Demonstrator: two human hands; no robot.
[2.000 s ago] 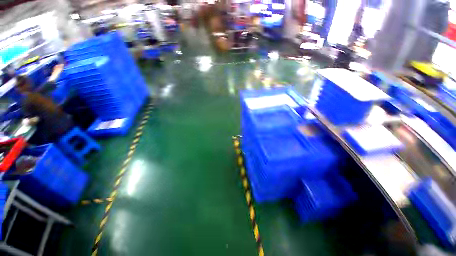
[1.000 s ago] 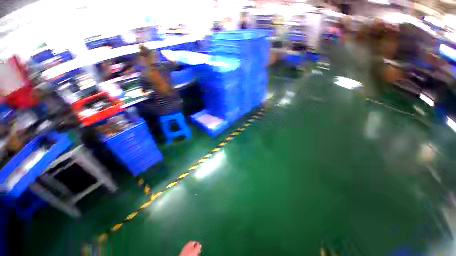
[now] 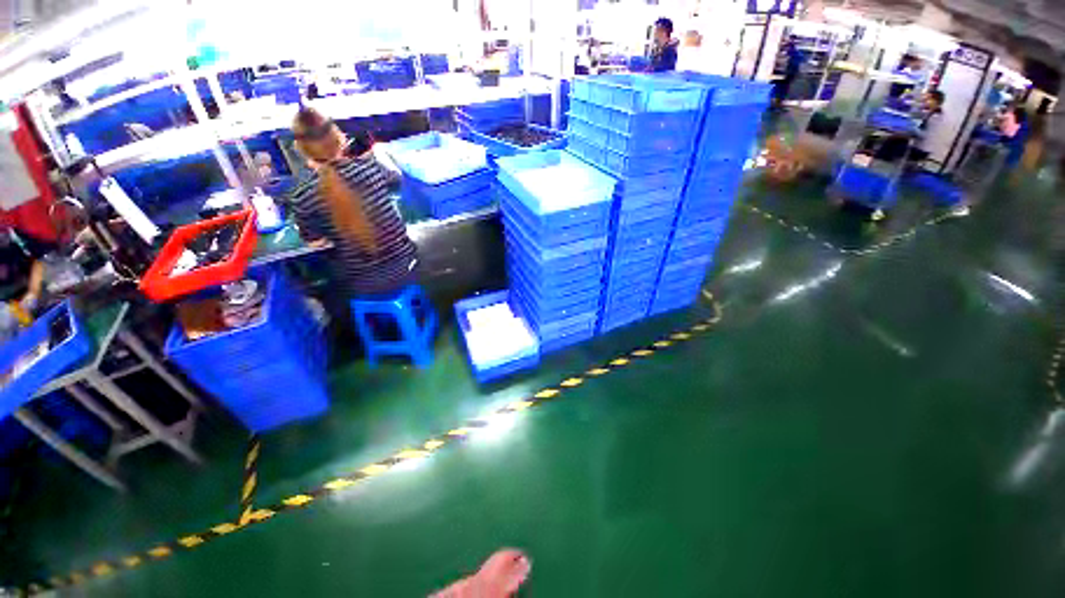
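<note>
A bare hand, which looks like my left hand (image 3: 502,574), shows small at the bottom edge, over the green floor. Its fingers look curled, and I cannot tell whether it holds anything. My right hand is out of view. Tall stacks of blue turnover crates (image 3: 637,175) stand beyond the floor tape. A blue tray with white contents (image 3: 496,333) lies on the floor beside them. A red parts bin (image 3: 201,256) with dark items sits on blue crates (image 3: 263,374) at the left.
A person in a striped top (image 3: 354,222) sits on a blue stool (image 3: 395,326) at the bench. A grey stand (image 3: 140,403) carries a blue tray at the far left. Yellow-black tape (image 3: 432,446) crosses the green floor. A cart (image 3: 870,175) and other people are farther back.
The view has swung left from the aisle, and the seated person and crate stacks now show sharply. The hand at the bottom came into view and now shows a little more, farther right.
</note>
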